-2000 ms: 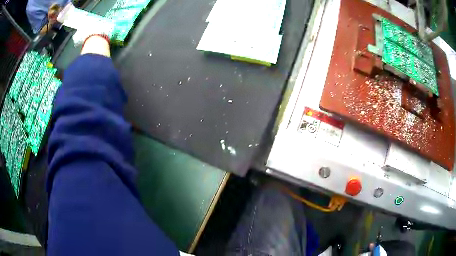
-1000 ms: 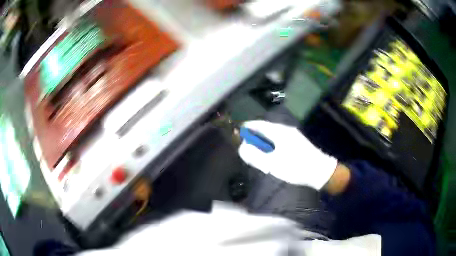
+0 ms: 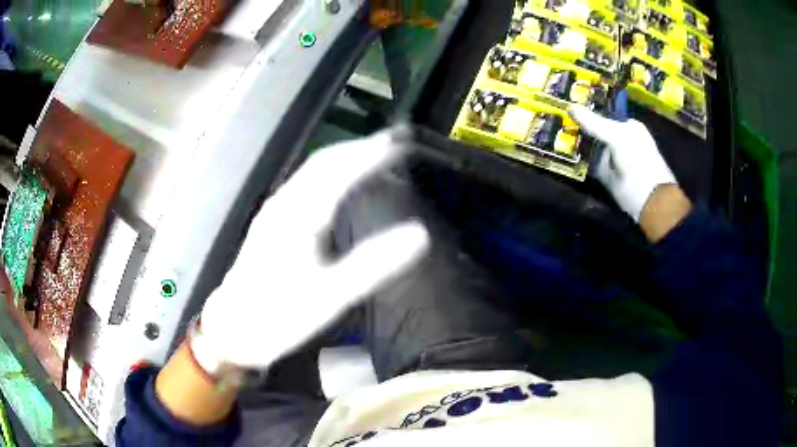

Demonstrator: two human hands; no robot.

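Observation:
Yellow circuit boards (image 3: 529, 80) with black and metallic parts face up in a black tray (image 3: 677, 153) at the upper right. My right hand (image 3: 625, 161), in a white glove, is at the near right edge of a board, fingertips against it. A blue handle (image 3: 621, 103), seemingly of the cutters, shows beside its fingers; the rest is hidden. My left hand (image 3: 301, 253), gloved and blurred, is over my lap, with thumb and fingers apart and nothing seen in it.
The grey machine table (image 3: 205, 144) runs along the left, with green-ringed buttons (image 3: 168, 288) on its front. Red-brown base plates (image 3: 92, 188) with clippings lie on it. A green board (image 3: 24, 231) sits in a fixture at the far left. The tray stands beside my legs.
The view has swung right from the belt and machine to the tray. My right hand has moved from over my lap to the boards. My left hand has come into view empty.

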